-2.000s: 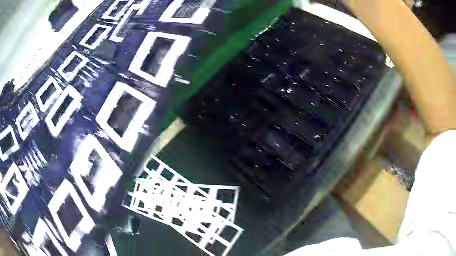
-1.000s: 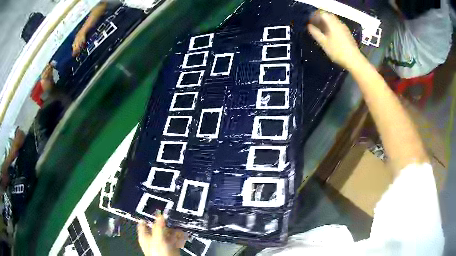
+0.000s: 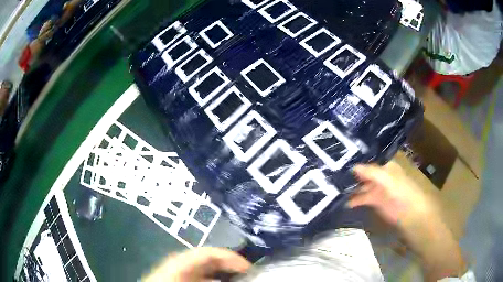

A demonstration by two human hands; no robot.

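A large shiny black blister tray with rows of white-outlined parts lies slanted across the middle of the view, turned at an angle. My left hand, blurred and cut off by the bottom edge, is closed at the tray's near left corner. My right hand, also blurred, has its fingers at the tray's near right edge. The exact finger contact there is hard to see.
Loose white sheet skeletons overlap on the dark green mat, left of the tray. Black-squared sticker sheets lie far left. A green strip curves beyond. At right are a cardboard box, a plastic bag and something red. Other people's hands show top left.
The tray has turned and shifted towards me, its near end swinging right. My right hand has come from the far edge to the near right edge. The skeletons are more uncovered.
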